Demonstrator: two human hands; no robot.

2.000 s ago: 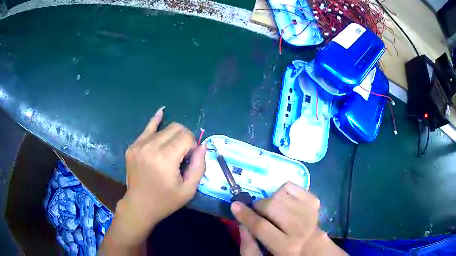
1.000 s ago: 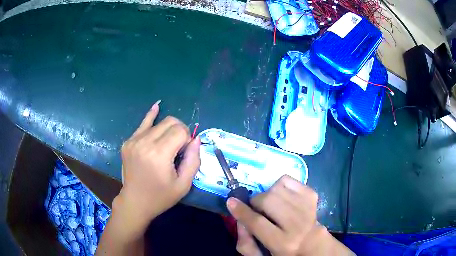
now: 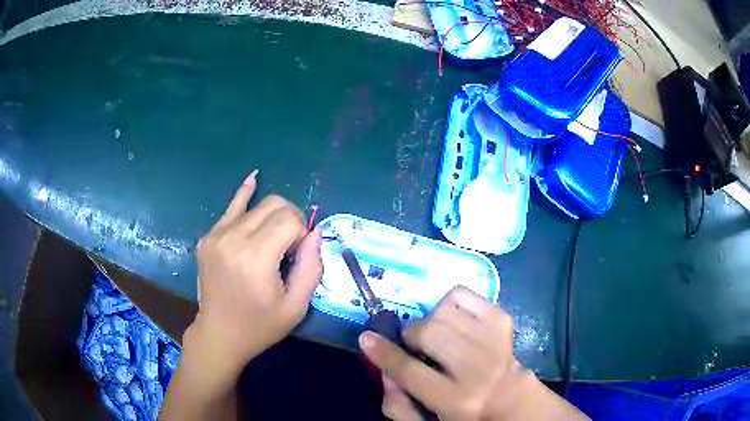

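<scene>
A pale blue-white housing shell point(image 3: 428, 275) lies hollow side up on the dark green bench at its front edge. My right hand point(image 3: 448, 353) is closed on the dark handle of a soldering iron point(image 3: 362, 284). The iron's tip is inside the shell near its left end. My left hand point(image 3: 259, 267) pinches a thin lead wire point(image 3: 313, 217) between thumb and finger at the shell's left end; a short red part with a small white end sticks up. The fingers hide the rest of the wire. Whether the tip touches it is too small to tell.
Another open shell point(image 3: 485, 181) lies right of centre. Glossy blue housings point(image 3: 559, 74) are stacked beside it, one with a white label. Behind are a shell with leads point(image 3: 469, 33) and a red wire heap point(image 3: 567, 12). A black station point(image 3: 695, 123), a carton point(image 3: 49, 329) and a blue crate point(image 3: 658, 403) also show.
The whole view has shifted slightly, so the bench items appear a little further left and up. Both hands keep the same hold, with the iron's tip still at the shell's left end.
</scene>
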